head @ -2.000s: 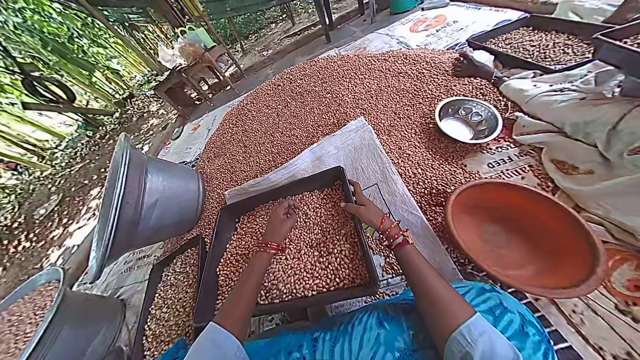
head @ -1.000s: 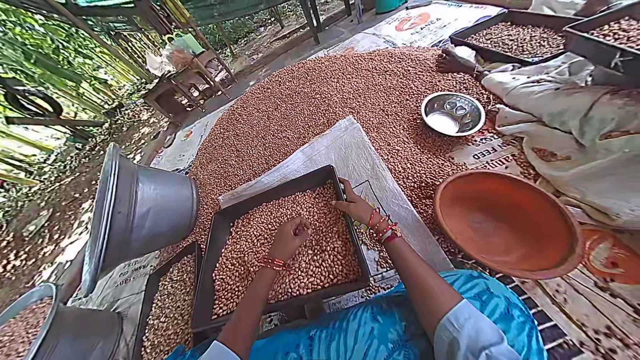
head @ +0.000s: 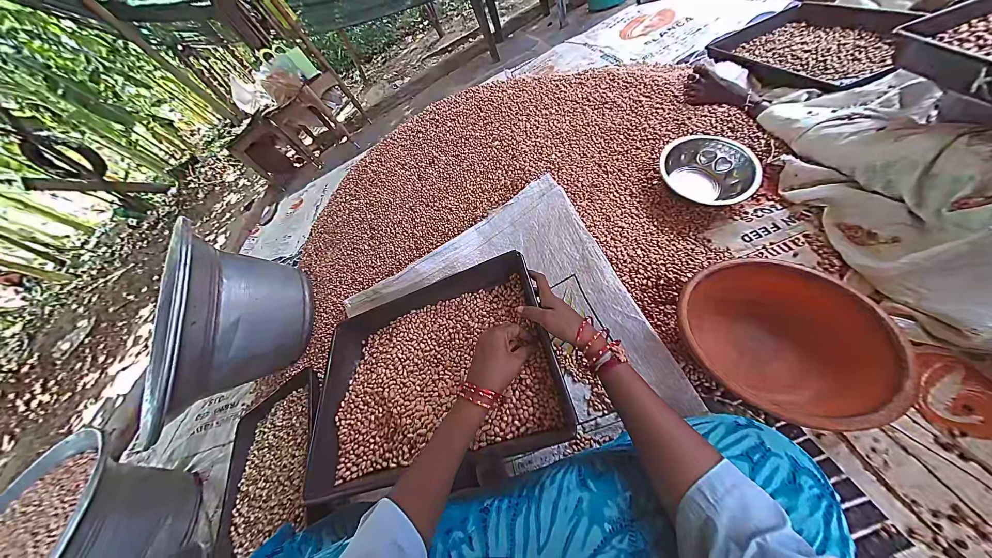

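A dark rectangular tray (head: 334, 418) full of reddish-brown nuts or seeds (head: 403, 387) rests on my lap, tilted in view. My left hand (head: 500, 356) is over the nuts near the tray's right side, its fingers curled down; whether it pinches any is hidden. My right hand (head: 554, 310) grips the tray's right rim near the far corner, thumb on the inner side. Red bangles circle both wrists. A white woven sack (head: 504, 240) lies beyond the tray, and a large heap of the same nuts (head: 465, 155) spreads past it.
Left are a metal bucket (head: 256, 310) on its side, another metal bucket (head: 139, 504) and a second tray (head: 232, 465) of paler nuts. Right are a steel bowl (head: 711, 170), a clay bowl (head: 798, 349) and a person's foot (head: 713, 87) beside more trays (head: 821, 12).
My left hand has moved from the middle of the tray rightward, toward my right hand. My right hand still holds the tray's right side.
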